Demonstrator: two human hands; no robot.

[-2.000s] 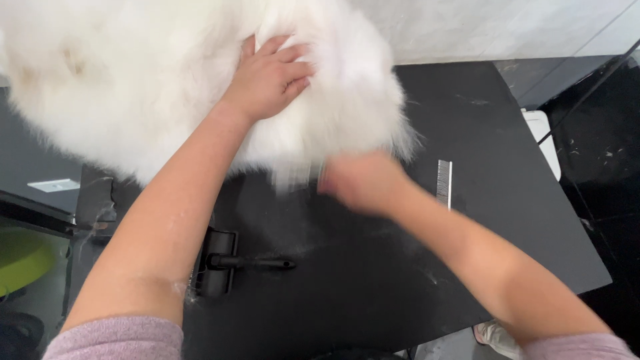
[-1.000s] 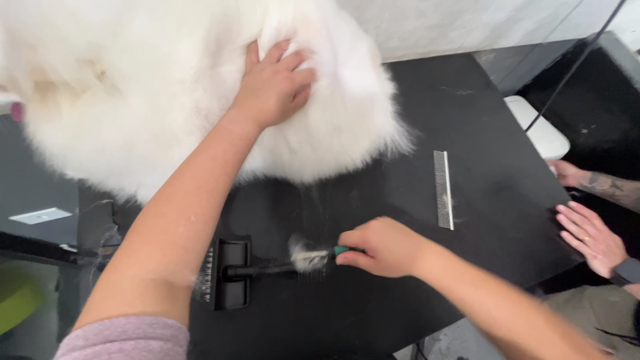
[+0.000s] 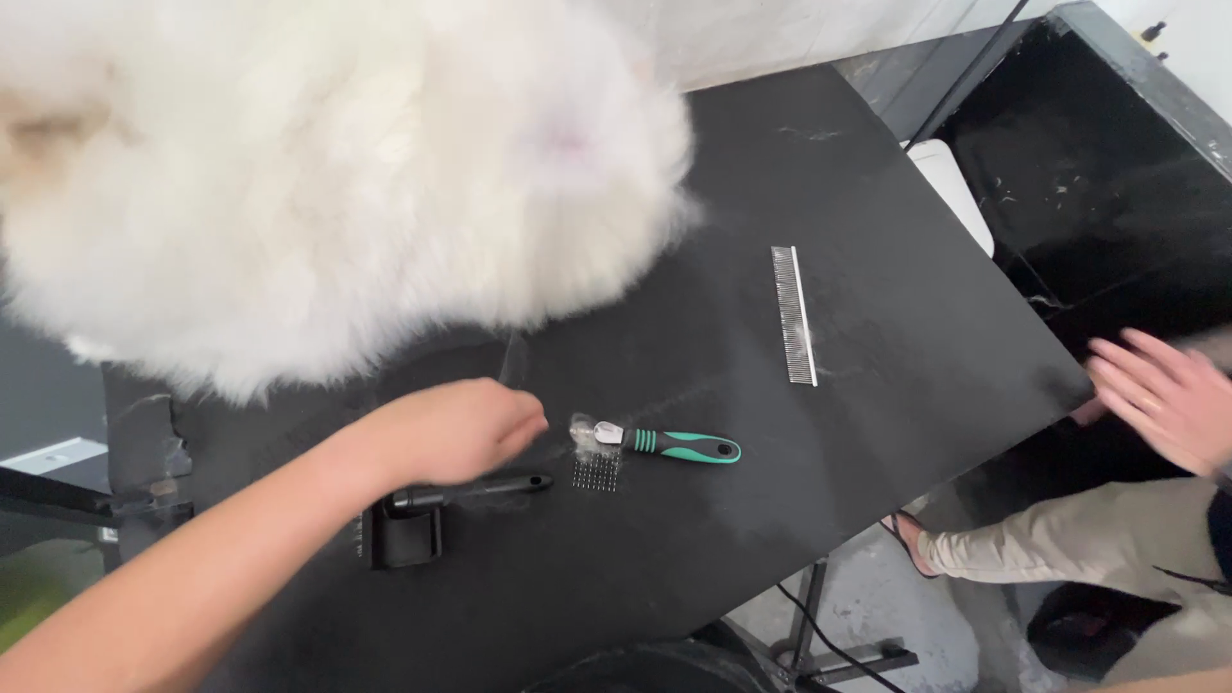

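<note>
My left hand [image 3: 472,430] is over the black table, just below the white fur of a long-haired animal [image 3: 385,192], with its fingers curled; whether they pinch anything is unclear. Beneath and beside it lies a black slicker brush [image 3: 404,534]. A grooming rake [image 3: 683,446] with a green and black handle and metal pins lies to the right of my left hand, a tuft of hair caught at its head. Farther right lies a metal comb [image 3: 794,316]. My right hand is out of view.
Another person's hand [image 3: 1160,399] is by the right corner of the black table [image 3: 914,318]. That person's trousered leg [image 3: 1039,534] shows below. A pale wall is behind, a white object [image 3: 951,192] beyond the right edge, and a cable hangs at the bottom.
My left hand has come off the fur and down over the table. My right hand has let go of the grooming rake, now lying on the table, and has left the view.
</note>
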